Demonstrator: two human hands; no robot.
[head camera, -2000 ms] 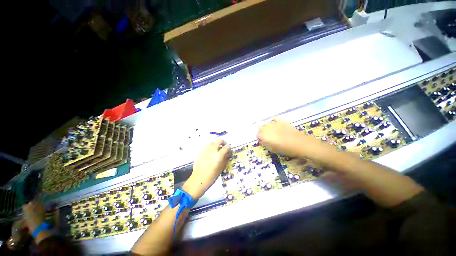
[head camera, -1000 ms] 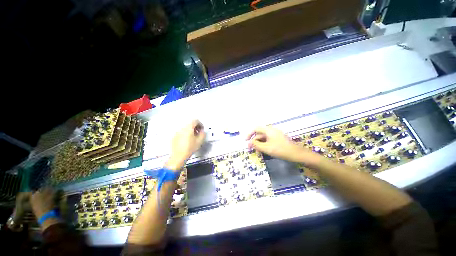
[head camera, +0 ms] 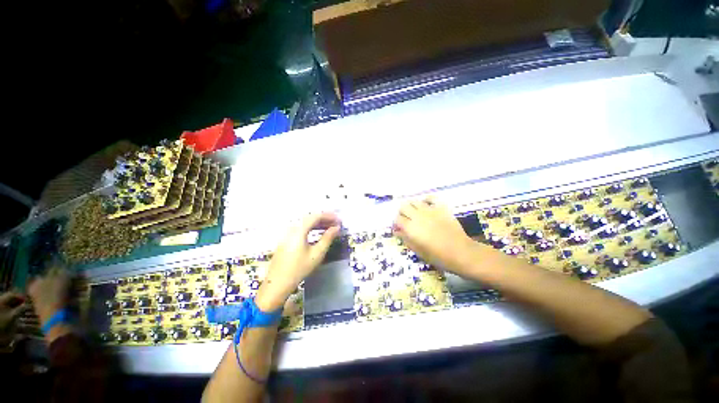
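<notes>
My left hand (head camera: 303,245), with a blue wrist strap (head camera: 246,313), is over the rail's far edge at the upper left of a circuit board panel (head camera: 398,285). Its thumb and forefinger curve towards each other; I cannot tell if a part is between them. My right hand (head camera: 432,233) is over the upper right of the same panel, fingers bent down, its fingertips partly hidden. The panel carries several dark and silvery parts. A few small dark loose parts (head camera: 378,197) lie on the white surface beyond the hands.
More panels lie in the rail to the left (head camera: 169,303) and right (head camera: 579,230), with dark gaps between. Stacked boards (head camera: 169,189) and a brown grainy heap (head camera: 98,232) sit far left, near another person's hand (head camera: 51,293). A long cardboard box (head camera: 457,39) stands beyond the bench.
My left hand has moved from the loose parts back down towards the panel. My right hand has moved slightly right and its fingers point down more. The view has shifted a little.
</notes>
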